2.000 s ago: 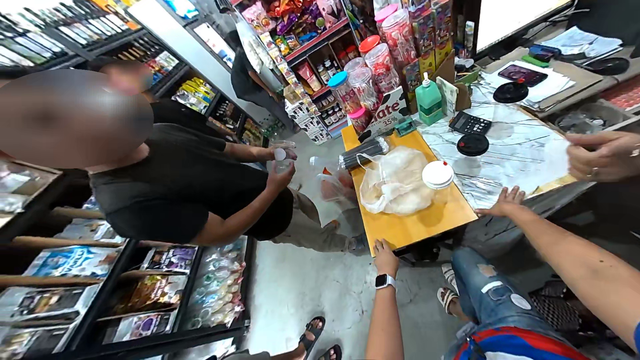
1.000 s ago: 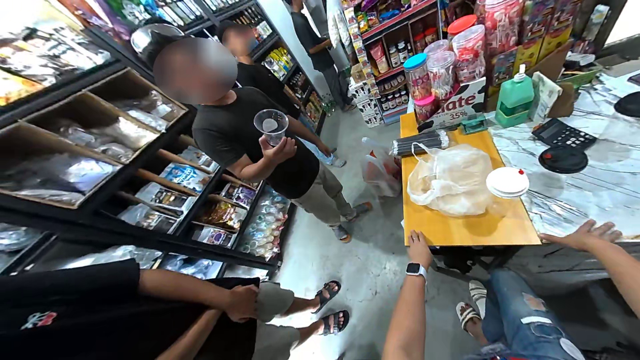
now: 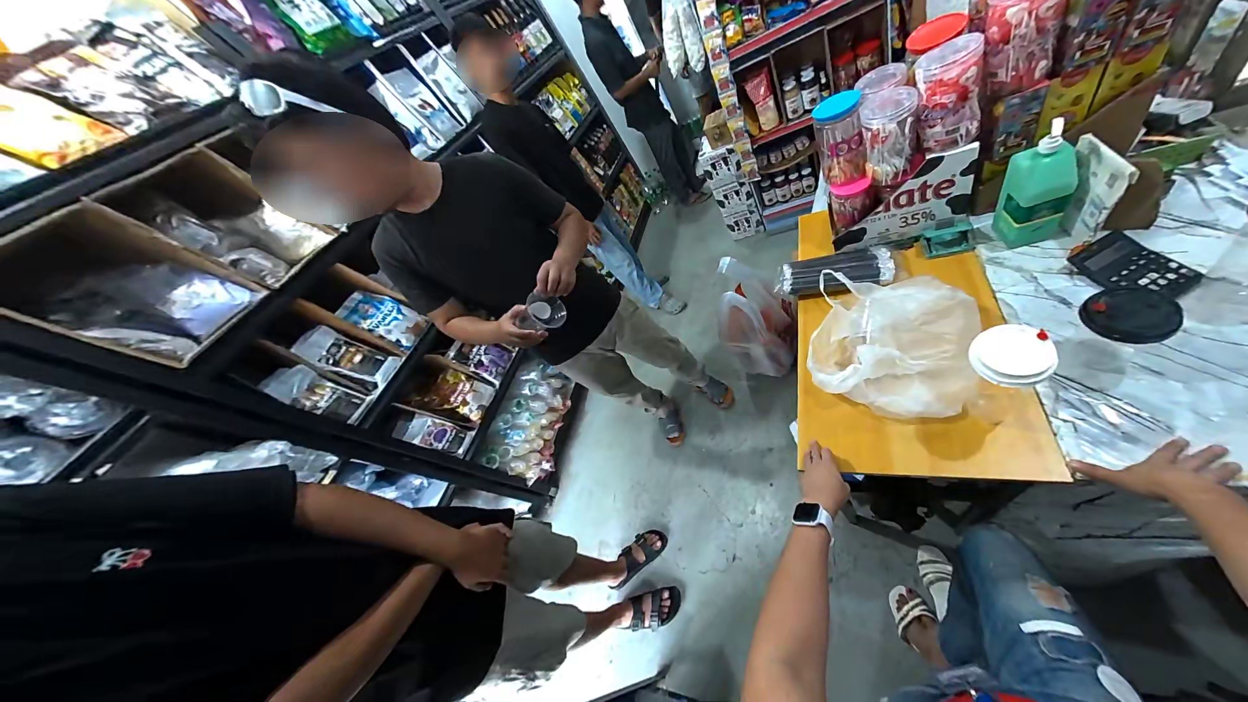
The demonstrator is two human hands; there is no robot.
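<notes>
My left hand (image 3: 824, 478) rests on the front left corner of an orange-yellow board (image 3: 1004, 444), holding nothing. My right hand (image 3: 1160, 471) lies with spread fingers on the marble-patterned counter (image 3: 1092, 390), just right of the board. On the board sit a filled, translucent plastic bag (image 3: 902, 346), a bundle of dark sticks in clear wrap (image 3: 837, 272) behind it, and a stack of white lids (image 3: 1014, 354) at its right. A black lid (image 3: 1131, 315) and a black calculator (image 3: 1136, 263) lie farther back on the counter.
A green pump bottle (image 3: 1036, 190) and candy jars (image 3: 946, 93) stand at the back. A person (image 3: 487, 244) holds a clear plastic cup (image 3: 544, 312) in the aisle; another person (image 3: 390, 575) stands at near left. Bags (image 3: 756, 322) are on the floor beside the board.
The view has swung left, bringing the near-left person into sight. The person in the aisle has lowered the clear cup from its raised position. Both my hands stay at the board and counter edge.
</notes>
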